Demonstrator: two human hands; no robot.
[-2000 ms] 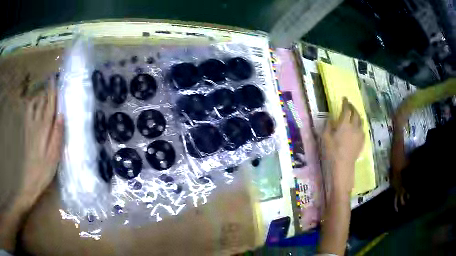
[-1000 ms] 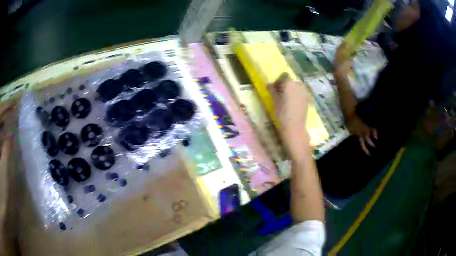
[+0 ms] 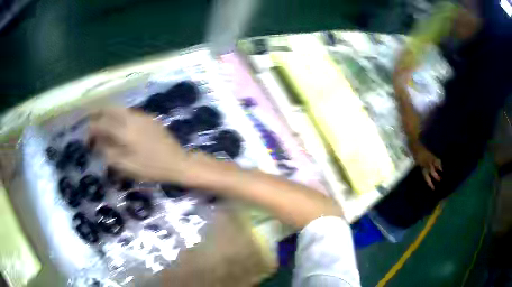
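My right hand (image 3: 137,147), blurred, is over the upper part of the perforated black discs (image 3: 109,220), its fingertips down near the top row. Whether it holds a part cannot be told. The discs lie in rows on clear plastic film (image 3: 48,207), which is bunched along their left. Plain black round caps (image 3: 227,144) form a block to the right, partly hidden by my hand and forearm. Small black dots lie around the discs. My left hand is not visible.
A folded yellow cloth or sheet (image 3: 337,112) lies at the right. A pale yellow strip (image 3: 17,238) shows at the left edge. The brown board (image 3: 224,252) is in front. A neighbouring person's hand (image 3: 428,166) and dark clothing are at right, with a grey post (image 3: 229,22) behind.
My right hand has moved left from the yellow cloth to the discs. The pale yellow strip has appeared at the left edge, and my left hand has gone from view there.
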